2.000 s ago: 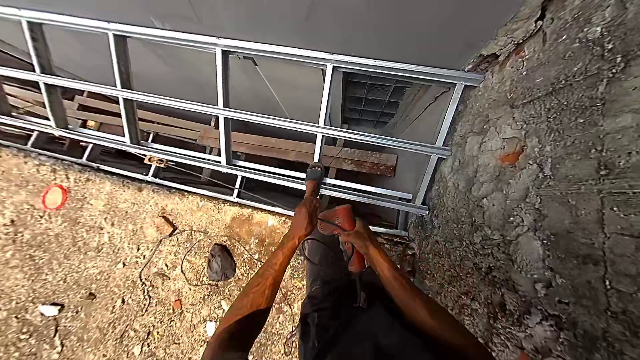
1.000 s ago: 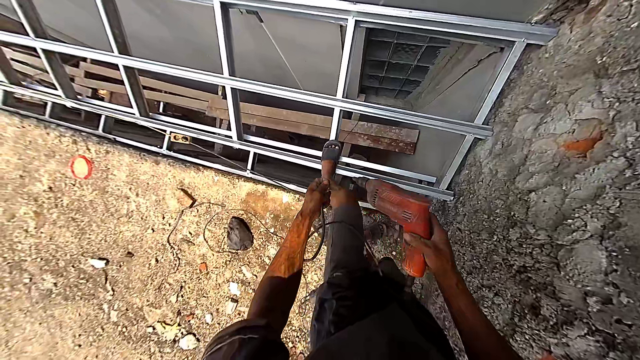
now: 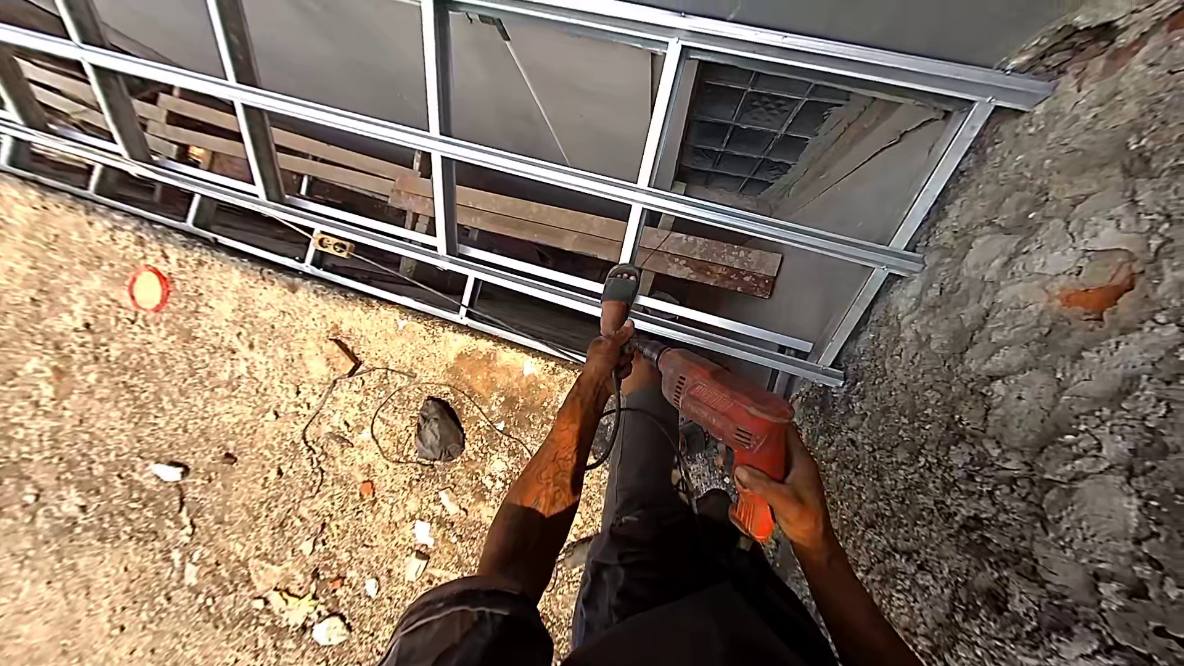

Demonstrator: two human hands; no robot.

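My right hand (image 3: 786, 495) grips the handle of a red corded power drill (image 3: 721, 398), whose chuck end points up and left. At that front end is my left hand (image 3: 612, 354), its fingers curled close to the chuck; what lies between them is too small to tell. A dark cable (image 3: 612, 435) hangs in a loop beside my left wrist. Just beyond my hands, my sandalled foot (image 3: 620, 287) rests at the lower rails of a galvanized metal stud frame (image 3: 546, 165).
Rough masonry wall (image 3: 1064, 398) rises at the right. Wooden planks (image 3: 592, 227) lie beyond the frame. On the gritty ground at the left are a dark lump (image 3: 439, 430), a thin wire (image 3: 375, 407), a red ring-shaped object (image 3: 149, 289) and rubble. A socket block (image 3: 333, 244) sits at the frame.
The drill has swung from near upright between my arms to pointing left toward my left hand. My right hand has moved right with it. My left hand stays near my foot.
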